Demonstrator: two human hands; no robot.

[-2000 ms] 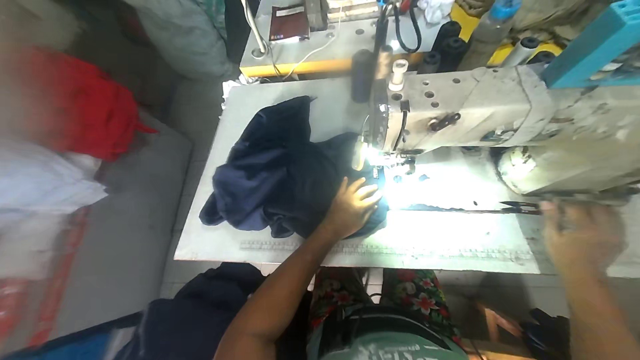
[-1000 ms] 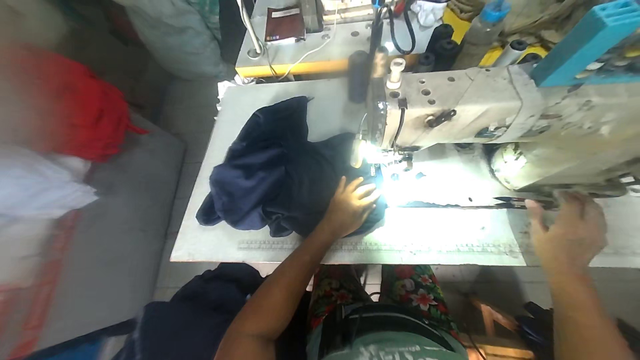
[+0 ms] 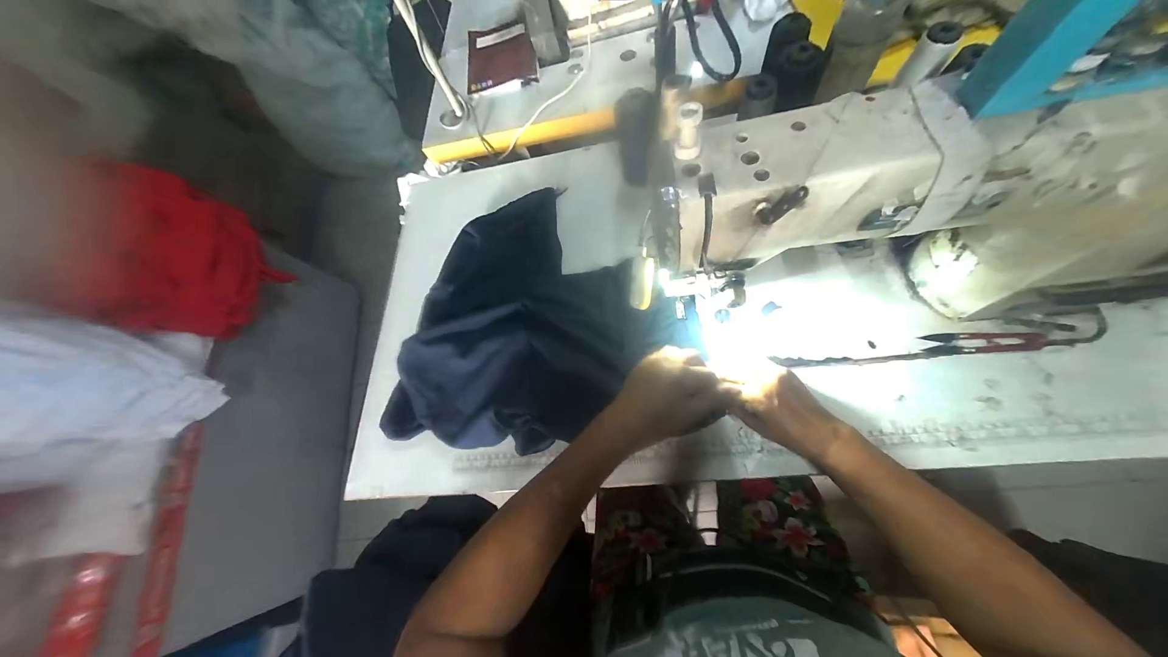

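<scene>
Dark navy fabric (image 3: 520,338) lies bunched on the white sewing table, its right end close to the presser foot (image 3: 725,285) of an industrial sewing machine (image 3: 812,173). My left hand (image 3: 675,392) grips the fabric's right edge just below the needle area. Meeting it fingertip to fingertip, my right hand (image 3: 776,401) is closed at the same edge; glare from the machine lamp hides what lies between its fingers. Thread snips (image 3: 995,342) with red handles rest on the table right of the machine's lit area, beside a dark cord.
A ruler scale (image 3: 912,433) runs along the table's front edge. Behind stand thread cones (image 3: 794,68) and a second table with a yellow edge (image 3: 547,132). Red cloth (image 3: 182,246) and white cloth (image 3: 91,383) lie on a grey surface at left. More navy fabric (image 3: 392,575) hangs below the table.
My right hand has moved left from beside the snips to my left hand at the fabric's edge. The snips stay on the table. The bunched fabric keeps about the same place.
</scene>
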